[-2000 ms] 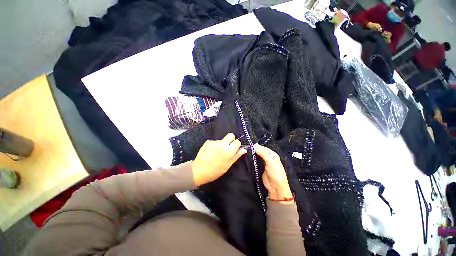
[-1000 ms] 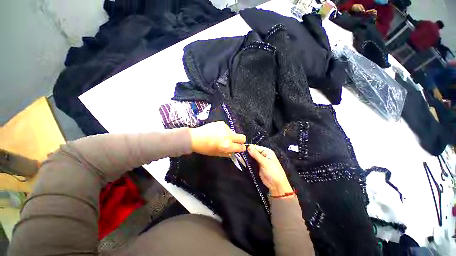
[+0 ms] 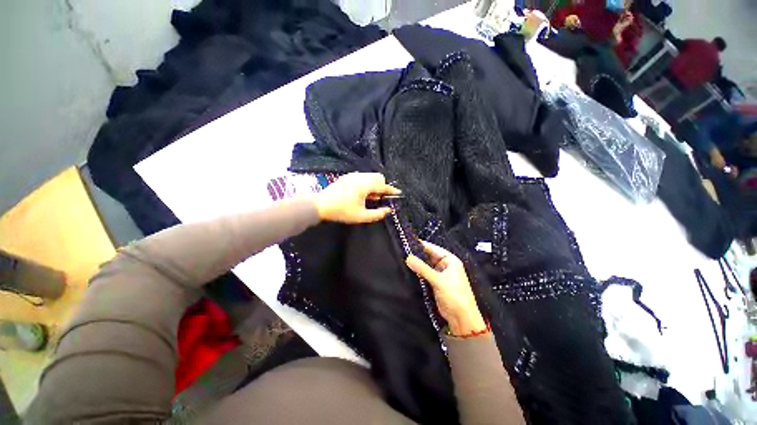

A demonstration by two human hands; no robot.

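A black textured jacket lies over the white table, with its smooth black lining turned up. A narrow sparkling braid trim runs down the edge between my hands. My left hand is above the upper part of this edge, its fingertips together on a thin metal tool; whether it is snips or a needle is unclear. My right hand pinches the trimmed edge lower down, thumb on top. No thread can be made out.
A striped bundle lies behind my left wrist. Black garments are heaped beyond the table. A clear plastic bag and hangers lie right. A wooden table stands left. People sit at upper right.
My left hand has moved up and away from my right hand, which stays on the trimmed edge. The silver blades seen below my left hand a second ago no longer show there.
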